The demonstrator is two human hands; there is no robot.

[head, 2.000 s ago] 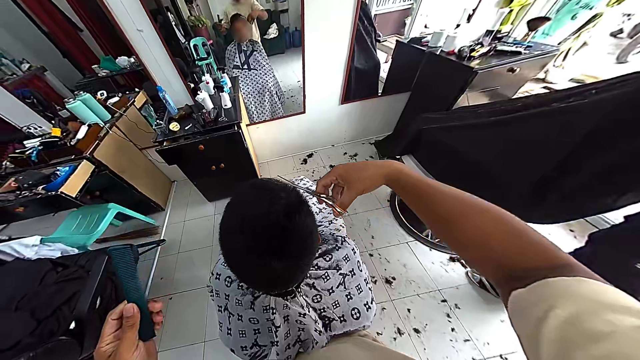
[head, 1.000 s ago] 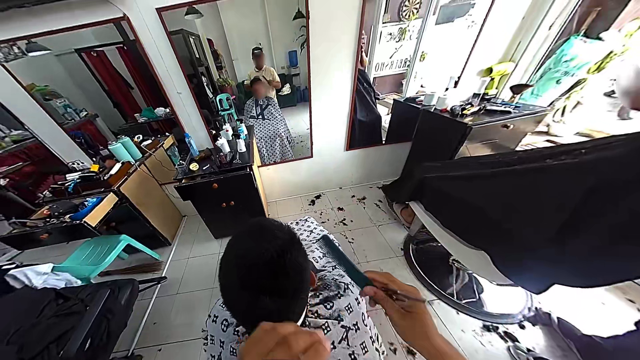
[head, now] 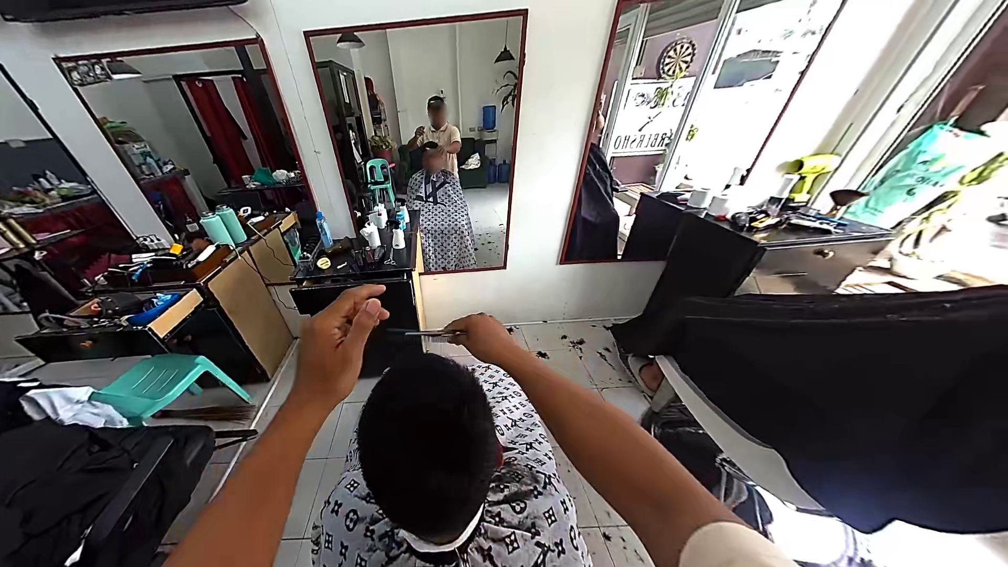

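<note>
My left hand (head: pixel 339 339) is raised in front and to the left of the seated person's head (head: pixel 425 441), its thumb and fingers apart and nothing visible between them. On the other side, my right hand (head: pixel 480 335) grips a thin toothed barber's tool (head: pixel 431 334), which points left toward my left hand. Seen nearly edge-on, it could be a comb or thinning scissors; I cannot tell which. Short dark hair covers the head, which neither hand touches. A white patterned barber's cape (head: pixel 528 480) drapes the person's shoulders, with a white band at the neck.
A black cabinet (head: pixel 354 303) with bottles stands ahead below a wall mirror (head: pixel 488 142). At left are a green plastic stool (head: pixel 169 382) and a chair draped in black (head: pixel 71 472). A black-draped chair (head: pixel 850 394) stands at right. Cut hair lies on the tiled floor (head: pixel 551 339).
Both hands have moved forward of the head; my left hand was at its back one second ago. Two seconds ago my left hand held a teal comb. The view has tilted up.
</note>
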